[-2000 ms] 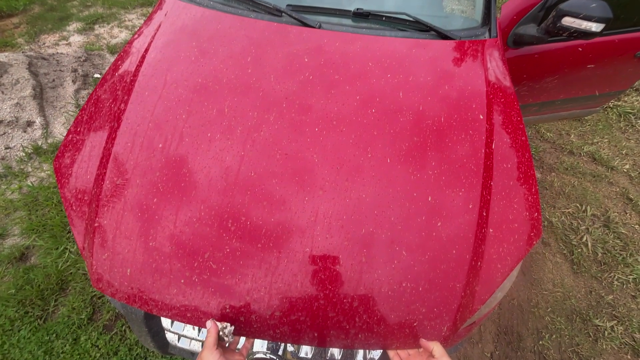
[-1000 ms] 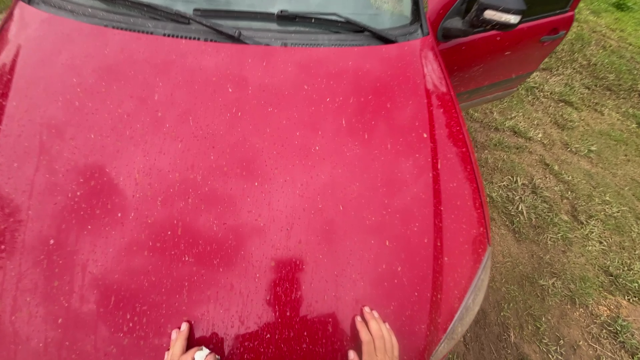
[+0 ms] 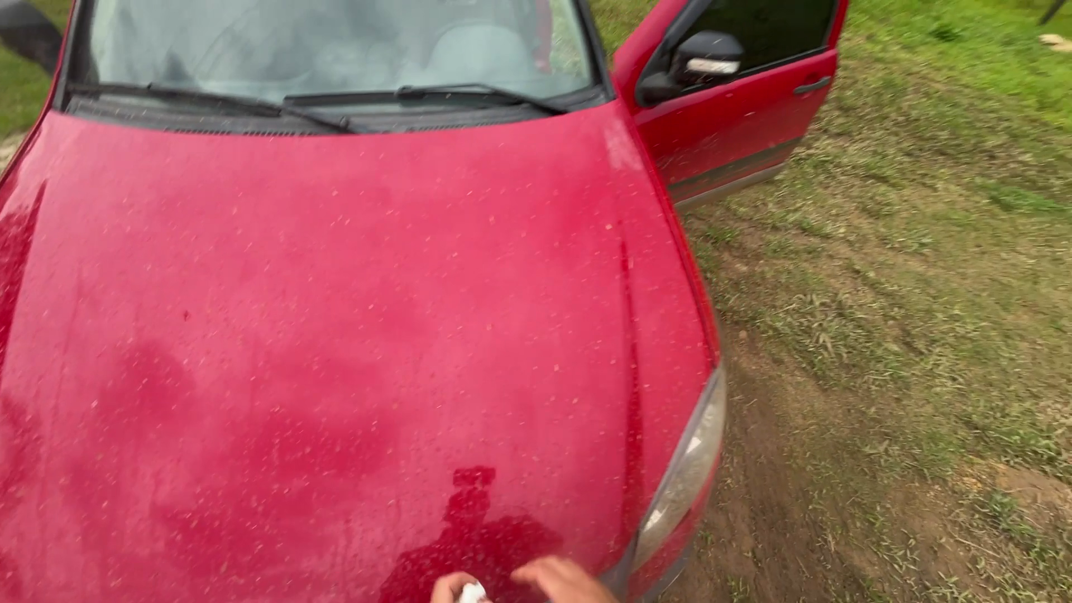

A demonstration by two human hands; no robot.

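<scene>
The red car hood (image 3: 360,318), speckled with small pale bits, is closed and fills most of the view. My left hand (image 3: 452,586) is at the bottom edge over the hood's front, with a small white wad (image 3: 472,592), perhaps cloth or paper, held in its fingers. Just right of it is my right hand (image 3: 565,579), blurred and partly cut off by the frame; whether it touches the hood or holds anything cannot be made out. A dark reflection of a person lies on the paint above both hands.
At the hood's far edge are the windshield (image 3: 335,50) and wipers (image 3: 477,94). The front door (image 3: 729,100) stands open at the right, with its side mirror (image 3: 708,60). A headlight (image 3: 687,465) sits at the front right corner. Grass and dirt (image 3: 888,335) lie beside the car.
The right hand, flat on the hood a second ago, is now close beside the left hand. The left hand still has the white wad. The view has shifted.
</scene>
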